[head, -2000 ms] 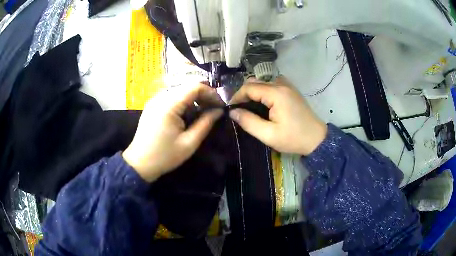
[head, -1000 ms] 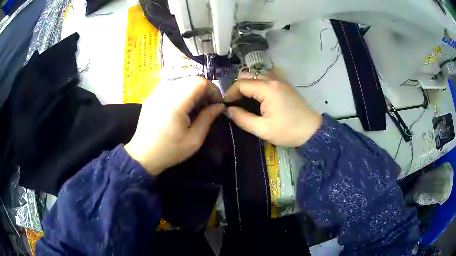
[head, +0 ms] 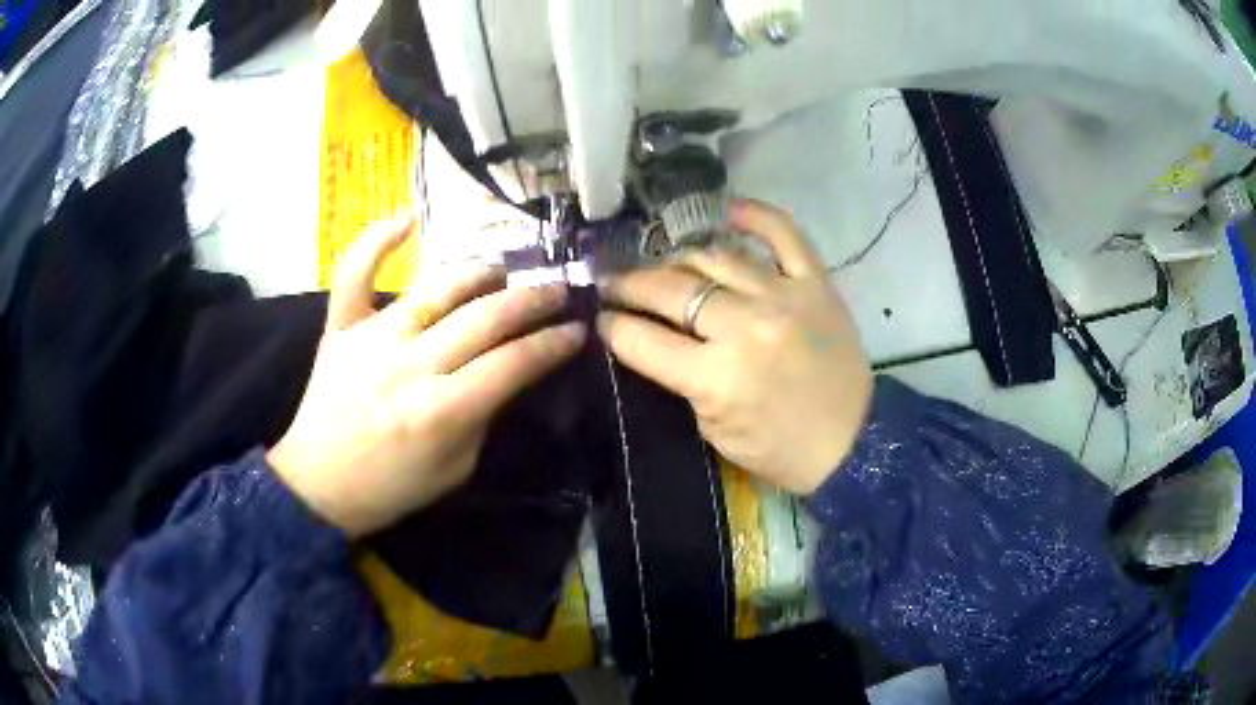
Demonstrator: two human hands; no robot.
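Note:
A black strip (head: 671, 510) with pale stitch lines runs from the presser foot (head: 562, 227) down towards me. A black garment panel (head: 530, 475) lies along its left side. My left hand (head: 413, 379) lies on the panel with its fingers spread and fingertips just in front of the foot. My right hand (head: 751, 338), with a ring, lies over the upper strip, fingertips beside the left ones at the join. Both hands press the cloth from above. The cloth edges under the fingertips are hidden.
The white sewing machine head (head: 592, 83) stands above the hands. A spare black strip (head: 985, 234) and dark snips (head: 1088, 351) lie at right. Dark cloth (head: 138, 358) is heaped at left. Yellow tape (head: 365, 172) is on the table. A ribbed knob (head: 692, 216) is beside the foot.
Both hands have gone from pinching the cloth edges together to lying flatter on the cloth with fingers extended. The panel's lower part has shifted, showing more yellow tape. The view has shifted slightly.

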